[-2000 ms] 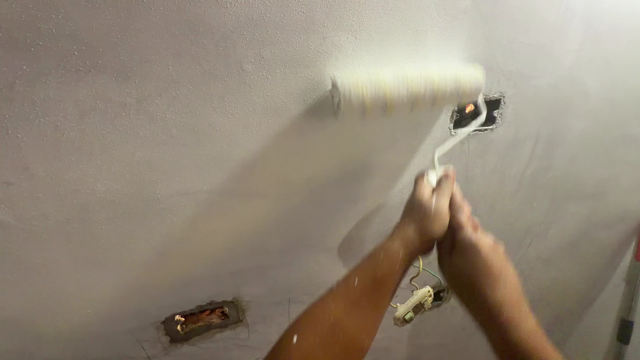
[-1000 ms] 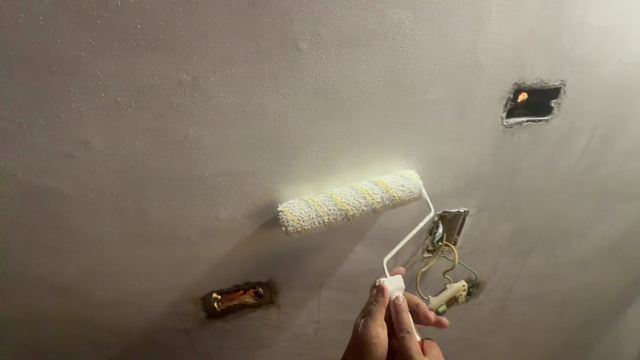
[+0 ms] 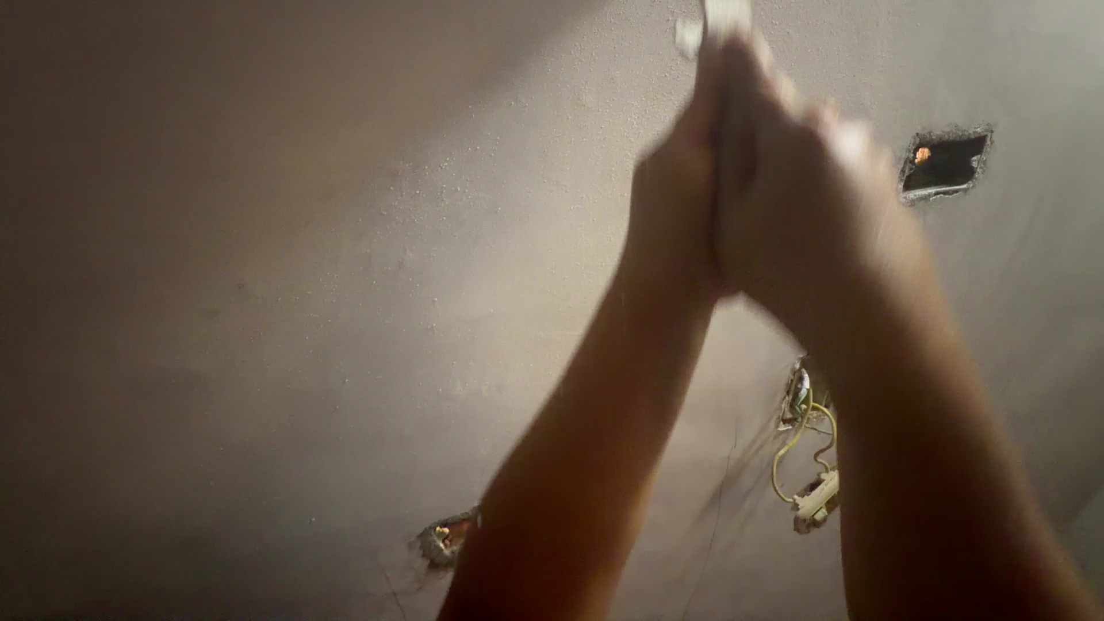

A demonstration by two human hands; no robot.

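Both my hands are raised together at the upper middle of the view, blurred by motion. My left hand (image 3: 681,198) and my right hand (image 3: 802,190) are closed around the handle of a paint roller (image 3: 727,12), pressed against each other. Only a white part of the roller's handle end shows at the top edge; its frame and sleeve are out of view. Behind the hands is a grey-beige wall (image 3: 345,302) speckled with small drops.
A rectangular wall opening (image 3: 946,164) lies right of my hands. Lower down, yellowish wires (image 3: 780,466) hang from another opening to a pale electrical fitting (image 3: 816,500), partly behind my right forearm. A rough cutout (image 3: 444,539) sits beside my left forearm.
Both hands have moved up the wall with the roller since a second ago, when they were low in view. The roller's sleeve, visible in both earlier frames, has left the view.
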